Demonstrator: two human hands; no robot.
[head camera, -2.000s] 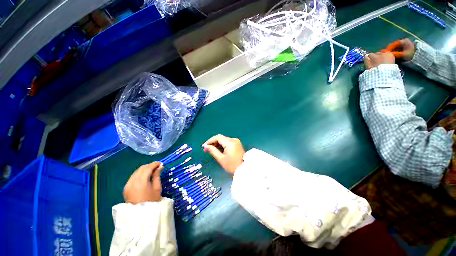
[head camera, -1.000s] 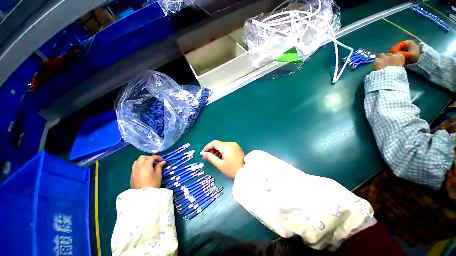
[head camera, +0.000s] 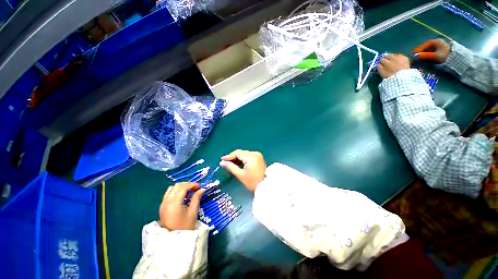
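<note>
Several blue wire leads (head camera: 223, 211) with pale and silvery ends lie side by side on the green bench. My left hand (head camera: 181, 205) is over the left part of the row, thumb and fingers near the leads; whether it grips one is hidden. A few leads lie apart just above it. My right hand (head camera: 244, 167) is at the upper right of the row, thumb and index finger pinched at the end of a thin blue lead. An open clear plastic bag (head camera: 188, 131) of short blue sleeves lies behind the hands.
A blue crate (head camera: 65, 229) stands at left, a flat blue tray (head camera: 104, 152) behind it. A divided cream box (head camera: 235, 80) and a clear bag of white tubing (head camera: 311, 32) are at the back. At right, another person's hands (head camera: 394, 65) work, one with orange at the fingers.
My left hand has moved right and down over the row, leaving a few leads uncovered above. My right hand has barely moved. The other person's near hand has moved left.
</note>
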